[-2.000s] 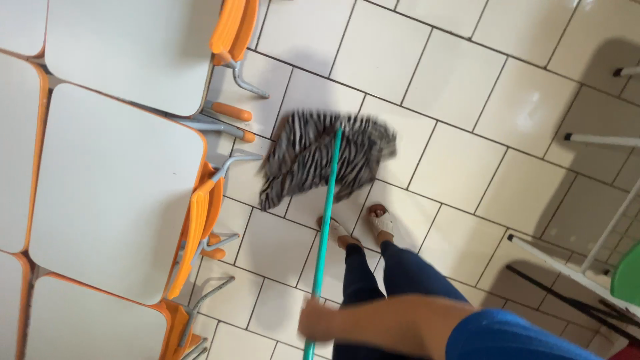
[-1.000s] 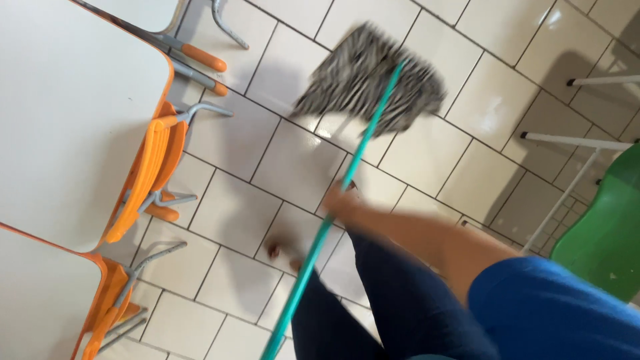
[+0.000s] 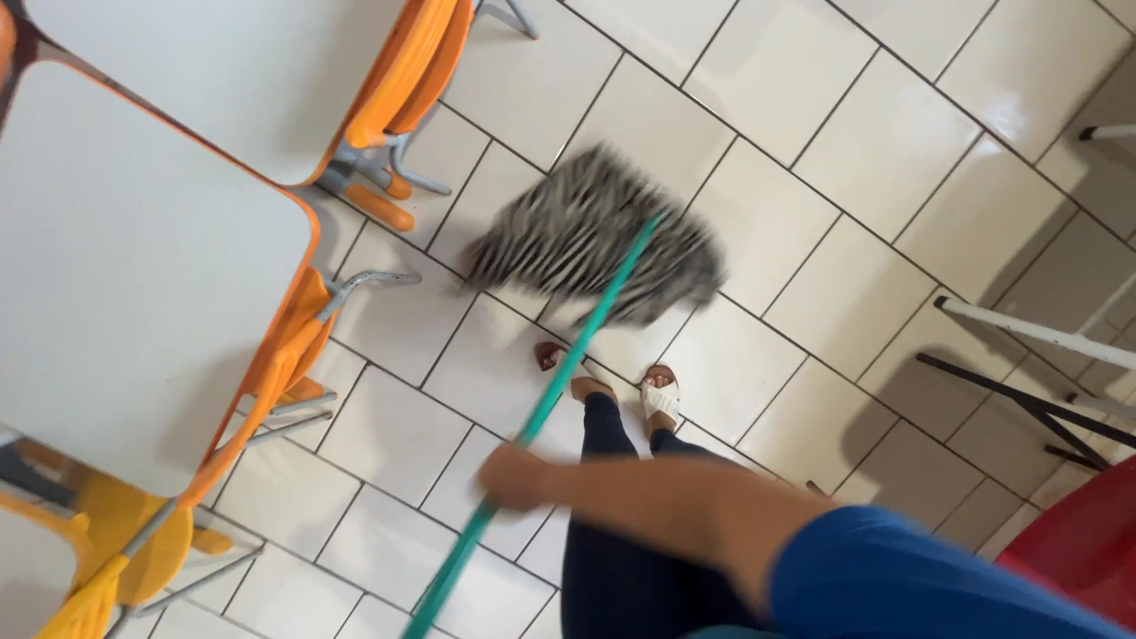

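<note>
My right hand, at the end of an arm with a blue sleeve, grips a long green pole. The pole slants from the bottom edge up to a black-and-white zebra-striped cloth, which lies spread on the tiled floor and is blurred. The pole's far end rests over the cloth's right part; how the two join is hidden. My sandalled feet stand just below the cloth. My left hand is not in view.
White-topped desks with orange edges and orange chairs line the left side. A yellow chair is at the lower left. On the right are white and black metal legs and a red seat.
The pole and striped cloth have swung across the tiles, with my right hand still on the pole. My feet have shifted. The view has moved; the red seat shows now, the green one does not.
</note>
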